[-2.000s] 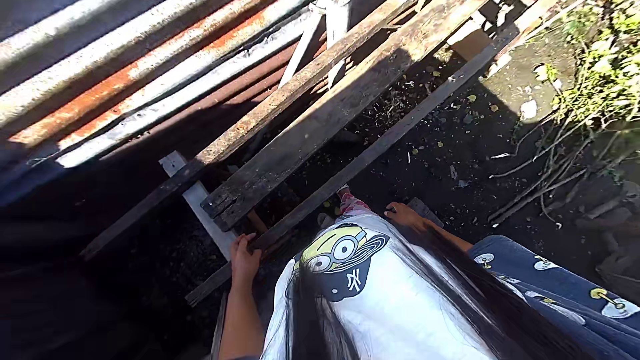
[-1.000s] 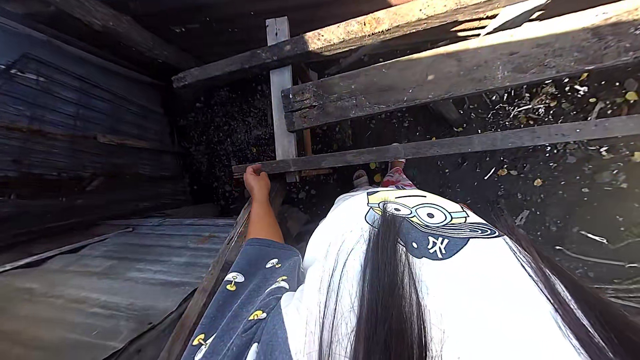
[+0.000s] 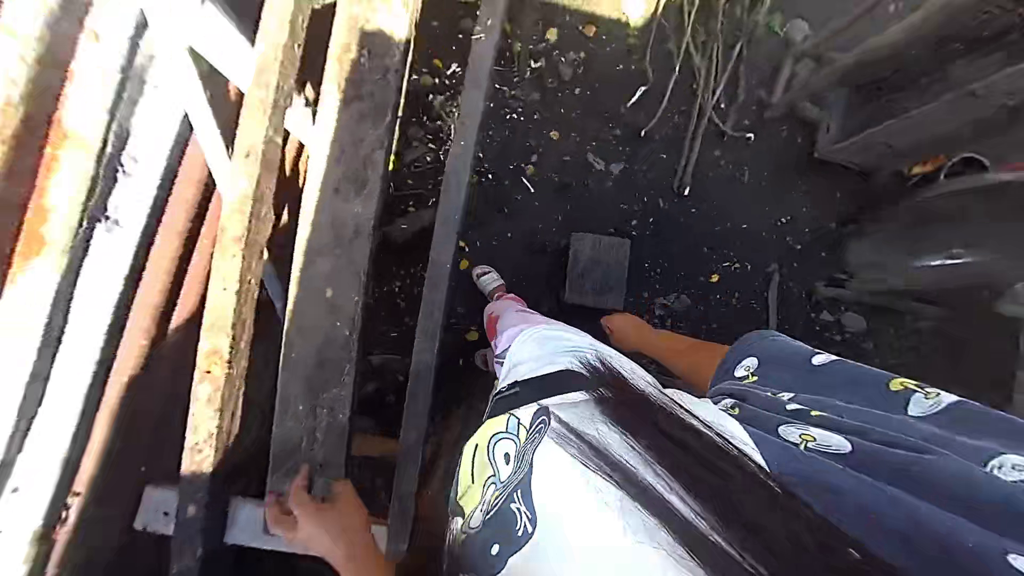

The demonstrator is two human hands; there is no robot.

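My left hand (image 3: 324, 516) rests at the lower end of a wide weathered board (image 3: 328, 264), its fingers touching the board's end where a pale wooden crosspiece (image 3: 256, 524) runs beneath. On either side of that board lie a thick wooden beam (image 3: 232, 296) and a narrow wooden slat (image 3: 440, 272). My right hand (image 3: 624, 330) hangs beside my body with its fingers curled, close to a grey square block (image 3: 598, 270) on the ground. Whether that hand holds anything is not visible.
Rusty corrugated metal sheets (image 3: 88, 264) stand along the left. Dark soil carries scattered leaves and debris. Bare roots or stems (image 3: 704, 88) lie at the upper right, with planks (image 3: 928, 120) beyond them. My sandalled foot (image 3: 486, 280) is beside the narrow slat.
My left hand has left the narrow slat, which it touched a second ago, and is now at the wide board's end. The right hand has come back into view. The view has turned strongly.
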